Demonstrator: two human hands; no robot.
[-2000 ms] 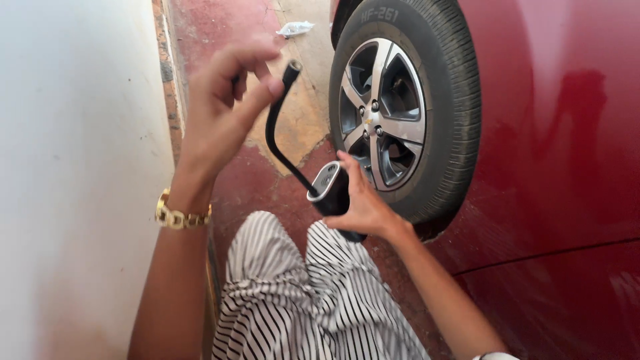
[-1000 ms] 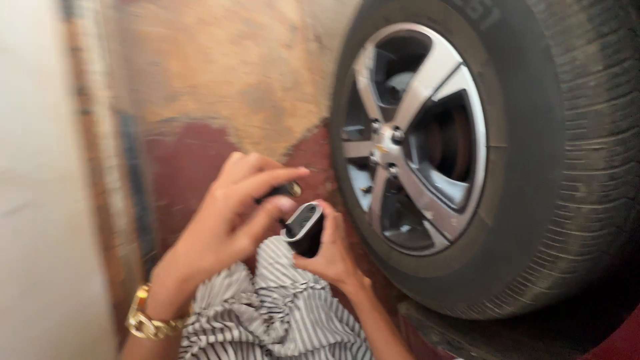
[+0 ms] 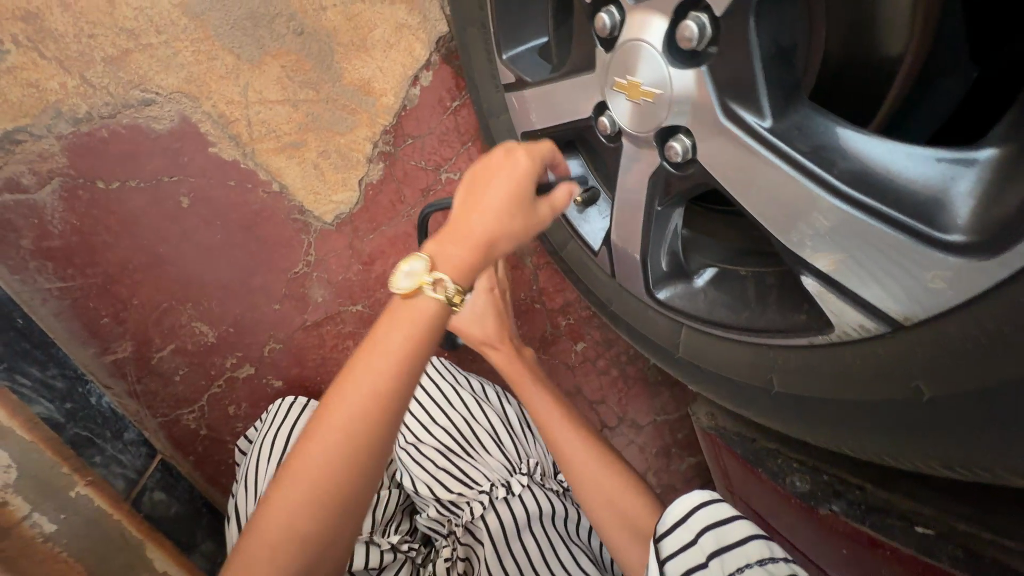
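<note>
My left hand (image 3: 508,196), with a gold watch (image 3: 410,274) at the wrist, pinches the dark end of a black hose (image 3: 430,218) beside the tyre valve stem (image 3: 588,197). Whether hose and valve touch cannot be told. The hose loops down behind the left wrist. My right hand (image 3: 486,314) is lower, partly hidden by the left wrist, around a handheld air pump (image 3: 450,341), of which only a small black part shows. The valve stem sits between spokes of the alloy wheel (image 3: 628,180).
The tyre (image 3: 592,296) curves close to the right of both hands. Red car bodywork (image 3: 768,496) lies at lower right. Below is a cracked red floor (image 3: 208,232) with a worn tan patch (image 3: 272,96). Dark tiles (image 3: 72,400) border the left side. My striped-clothed knees (image 3: 464,424) are beneath.
My left hand has moved with the hose end to the wheel's valve stem. The pump, plainly seen earlier in my right hand, is now mostly hidden. The view has come much closer to the wheel.
</note>
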